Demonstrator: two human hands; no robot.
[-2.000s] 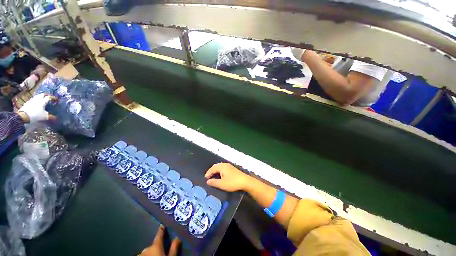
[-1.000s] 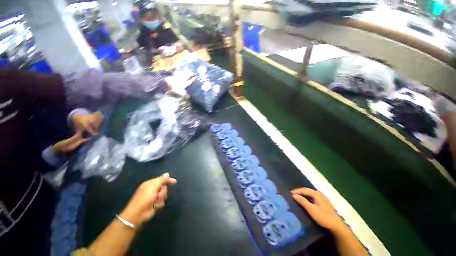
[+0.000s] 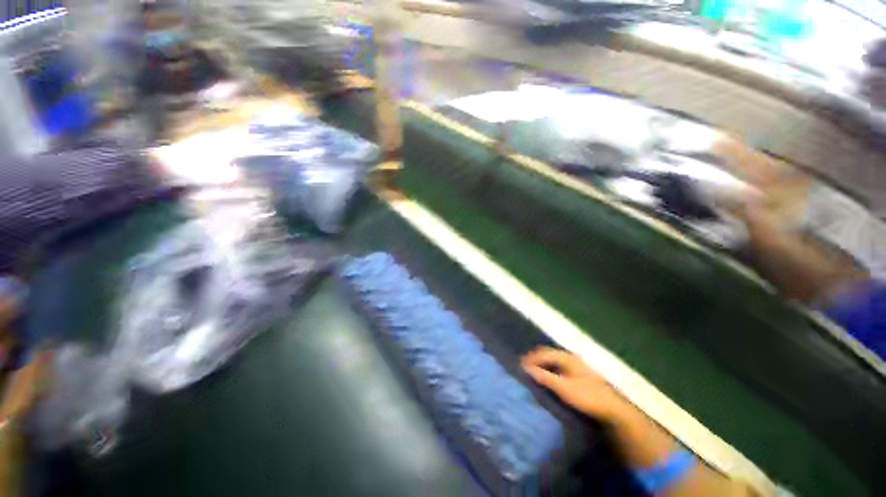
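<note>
The picture is motion-blurred. A row of pale blue housings (image 3: 457,364) lies on a long dark carrier board (image 3: 442,427), running from centre left to lower right. My right hand (image 3: 578,383) is just right of the row's near end, fingers bent, thumb and forefinger a little apart, nothing visible in it. A blue band is on its wrist. At the left edge, a smeared skin-coloured shape (image 3: 24,393) with yellowish cloth below looks like my left hand, cut off and beside clear plastic bags (image 3: 185,330); its fingers cannot be made out.
A green conveyor (image 3: 622,330) with a cream edge (image 3: 505,281) runs along the right. A filled bag (image 3: 321,180) lies beyond the row. A purple-grey sleeve (image 3: 87,189) reaches in from the left. Another person's arm (image 3: 777,228) is across the conveyor. A cream post (image 3: 389,107) stands at the back.
Since one second ago the view has shifted and blurred, with the row now further left in it. My left hand has left the bench middle. My right hand stays beside the row's near end.
</note>
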